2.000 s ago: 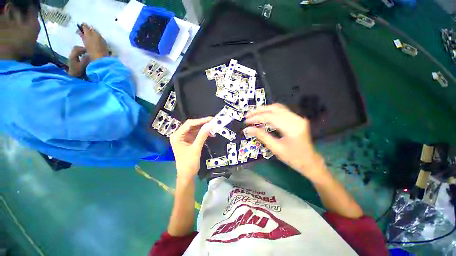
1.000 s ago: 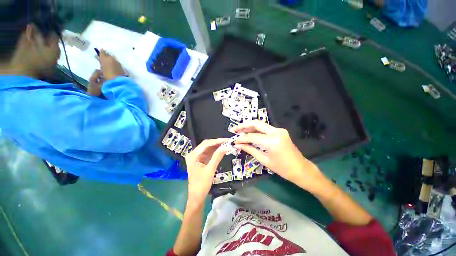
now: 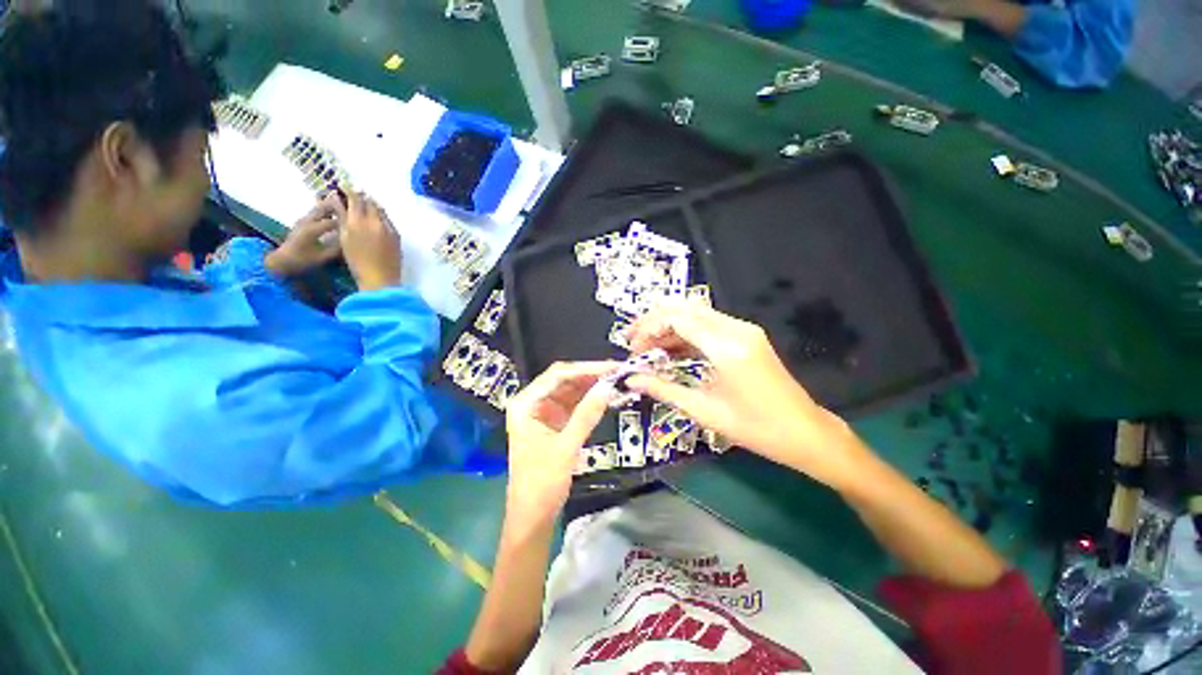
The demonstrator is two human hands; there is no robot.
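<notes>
My left hand and my right hand meet over the left compartment of the black divided tray. Between their fingertips they hold one small module plate, mostly hidden by the fingers. More pale plates with dark spots lie piled above the hands and others lie below them near the tray's lower edge. Small black parts lie in the right compartment. Fitted modules sit in a row on the second black tray, at left.
At left, a person in a blue smock works at a white surface with a blue parts bin. Modules lie along the green bench. A dark fixture with tan blocks and clear plastic are at right. Thin tweezers lie on the upper tray.
My right hand has come in from the right and both hands have closed together around the plate. The view has shifted, and the neighbour's hands have moved.
</notes>
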